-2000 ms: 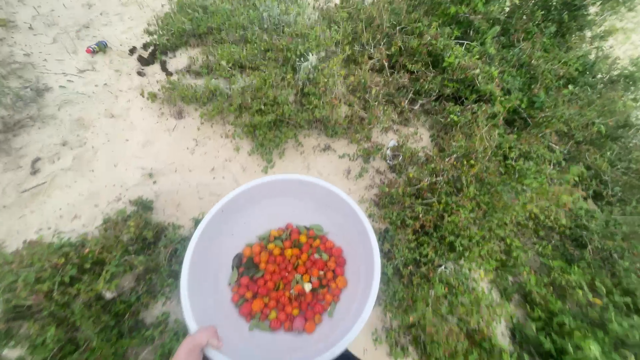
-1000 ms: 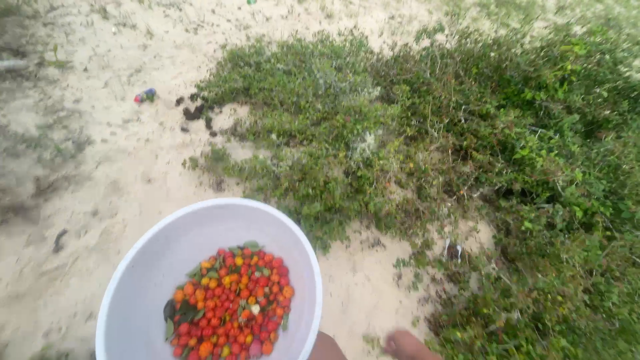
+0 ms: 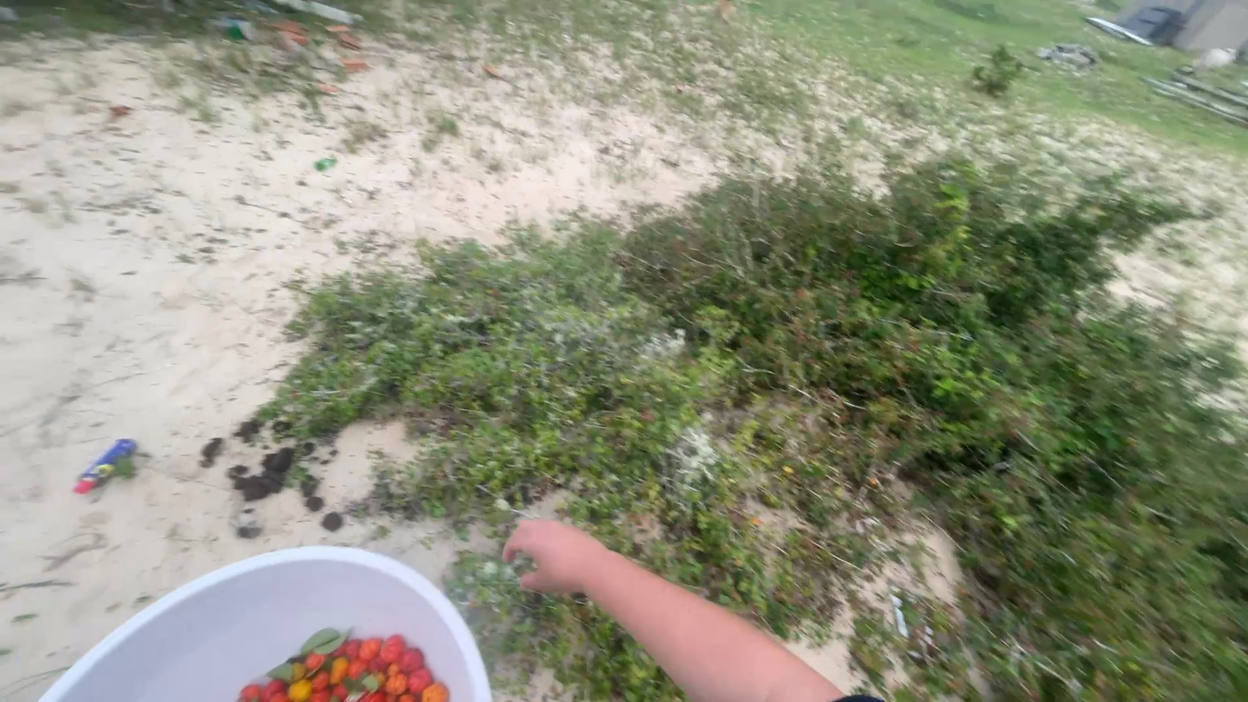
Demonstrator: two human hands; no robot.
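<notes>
A white plastic bowl [image 3: 429, 595] at the bottom left holds small red, orange and yellow fruits [image 3: 366, 668] with a few green leaves; its lower part is cut off by the frame. My right hand [image 3: 554, 558] reaches out just right of the bowl's rim, over low green shrubs [image 3: 585, 390]. Its fingers are curled downward and blurred, and whether anything is between them does not show. My left hand is out of view.
Dark dung clumps [image 3: 263, 476] and a blue and red piece of litter [image 3: 105, 466] lie on pale sand at left. Green litter [image 3: 325, 164] lies farther off. Denser shrubs [image 3: 975, 331] spread to the right. Grass, poles [image 3: 1199, 97] and a grey structure [image 3: 1209, 24] stand beyond.
My right arm now reaches forward beside the bowl. The hand seen on the bowl's rim two seconds ago is no longer visible. The view has tilted up, showing farther ground.
</notes>
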